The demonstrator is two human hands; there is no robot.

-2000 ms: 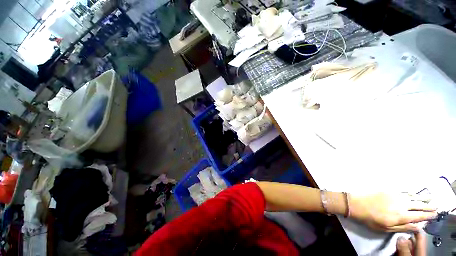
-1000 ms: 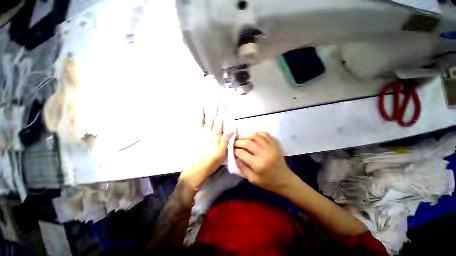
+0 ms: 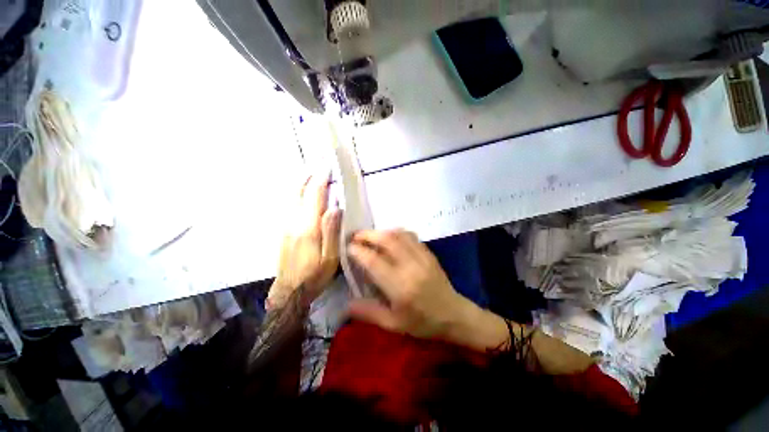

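Note:
A narrow white fabric piece (image 3: 352, 190) runs from the needle area of the sewing machine (image 3: 337, 93) down towards me over the table's front edge. My right hand (image 3: 400, 283) holds its lower part between thumb and fingers. My left hand (image 3: 310, 245) lies along the left side of the piece, fingers pointing to the needle; whether it grips the fabric is hard to tell. The needle itself is lost in glare.
Red-handled scissors (image 3: 654, 124) and a tan-framed object (image 3: 743, 94) lie at right. A dark teal-edged rectangle (image 3: 479, 57) lies under the arm. A cream bundle (image 3: 66, 173) and lilac case (image 3: 111, 42) are at left. Pale pieces hang below the table at right (image 3: 628, 266) and left (image 3: 156, 329).
The view has swung from the left side onto the machine and table. Since the last frame, the fabric shows at greater length, and my right hand has moved down along it, nearer my body.

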